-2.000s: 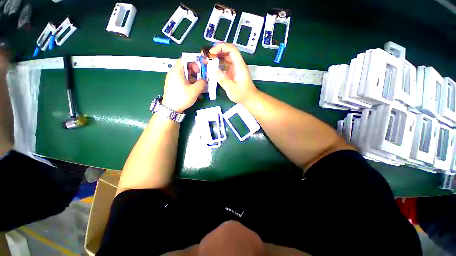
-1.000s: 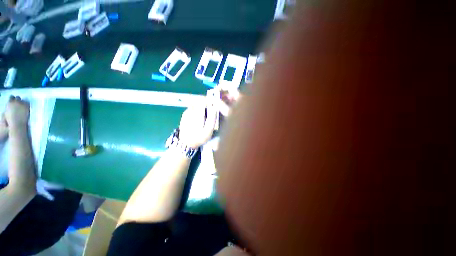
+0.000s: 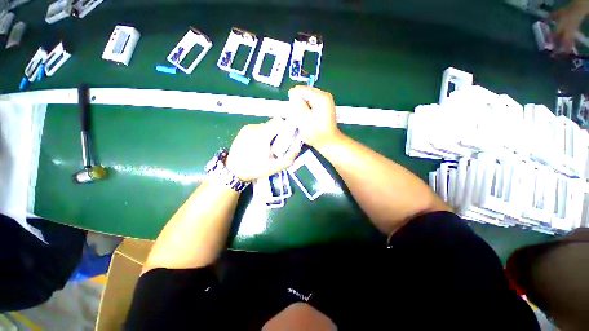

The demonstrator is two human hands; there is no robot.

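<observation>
My left hand, with a metal watch at the wrist, and my right hand meet around a small white device housing above the bench's far edge. The fingers hide most of the housing, and no blue piece shows on it. Two white front covers lie on the green bench just below my hands: one is tilted with its window open, the other is partly hidden under my left hand.
Device half-assemblies with blue pieces lie on the conveyor beyond the white edge strip. A mallet lies at left. A large stack of covers fills the right side. A carton stands below. Another person's hand shows far right.
The dark blur that covered the right side a second ago is gone. My hands have closed more around the housing, and the blue piece seen between them two seconds ago no longer shows.
</observation>
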